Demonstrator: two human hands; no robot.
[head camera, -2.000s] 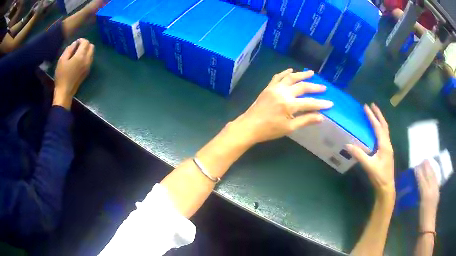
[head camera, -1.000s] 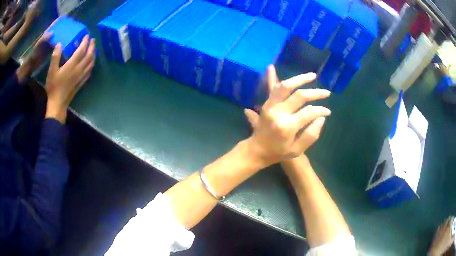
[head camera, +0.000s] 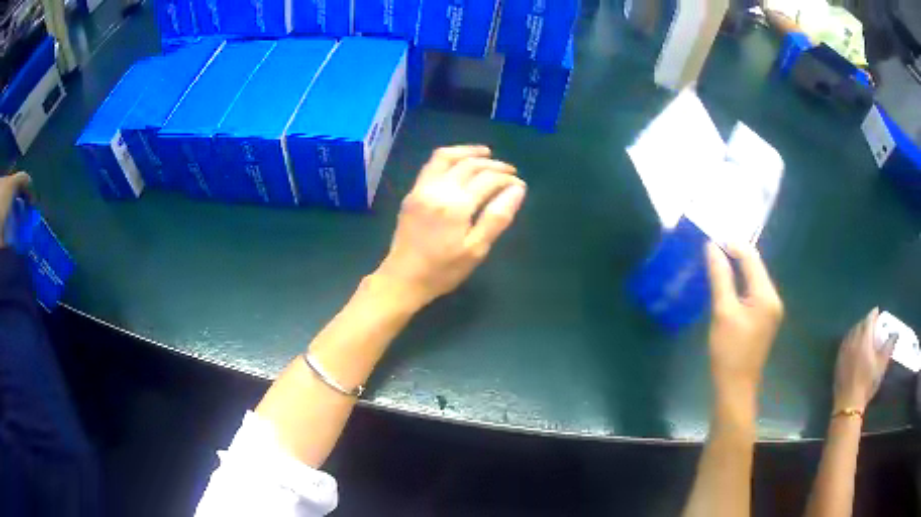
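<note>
An open carton (head camera: 672, 278), blue outside with white flaps standing up, is on the right over the green table, slightly blurred. My right hand (head camera: 744, 303) grips it by a white flap at its near side. My left hand (head camera: 454, 222) is over the middle of the table, fingers loosely curled and apart, holding nothing. A row of closed blue cartons (head camera: 333, 106) lies to the left, beyond my left hand. The last carton of the row shows its white printed end.
More blue cartons (head camera: 535, 86) stand stacked behind the row. A pale upright divider (head camera: 690, 40) stands at the back. A neighbour's hand (head camera: 860, 358) at right holds a white piece. A person at left holds a blue carton (head camera: 45, 263).
The view has turned right. My right hand has moved out from near my left hand and taken hold of the open carton. My left hand has moved away from the row.
</note>
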